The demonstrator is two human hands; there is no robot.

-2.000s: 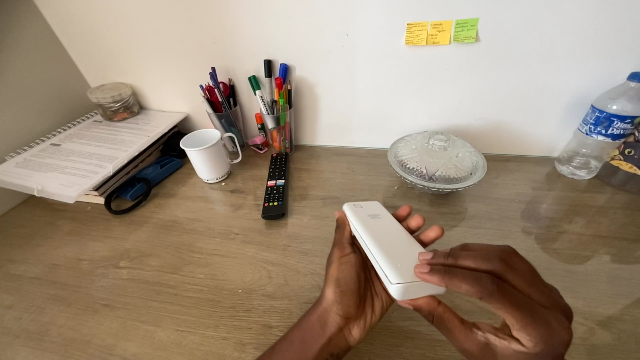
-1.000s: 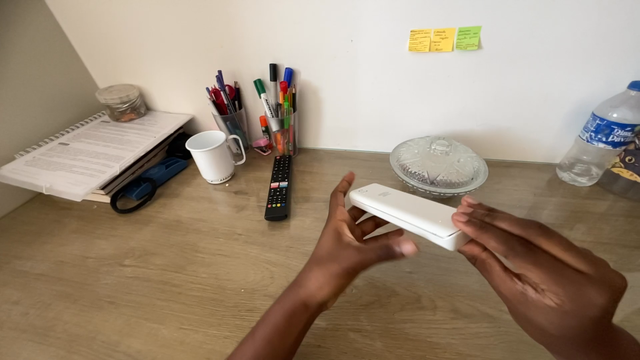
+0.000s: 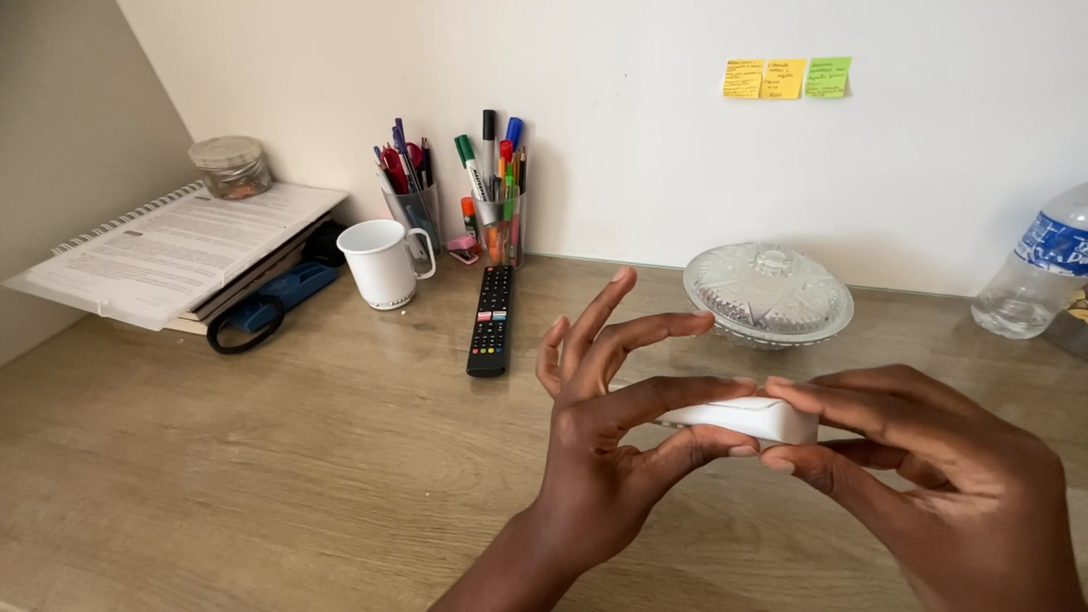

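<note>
A white plastic case-like device is held above the desk, seen nearly edge-on, with a thin seam along its upper side. My left hand pinches it between thumb and index finger, the other fingers spread upward. My right hand grips its right end between thumb and fingers. The fingers cover much of the device, and its far end is hidden. Behind the hands stands a lidded cut-glass dish. A black remote control lies on the desk left of my left hand.
A white mug stands by two clear cups of pens and markers. Papers on stacked books, topped by a lidded jar, occupy the left. A plastic bottle is at right; sticky notes are on the wall.
The white device has turned from showing its broad face to nearly edge-on. My left hand, loosely open beside it one second ago, now pinches it. My right hand still holds its right end.
</note>
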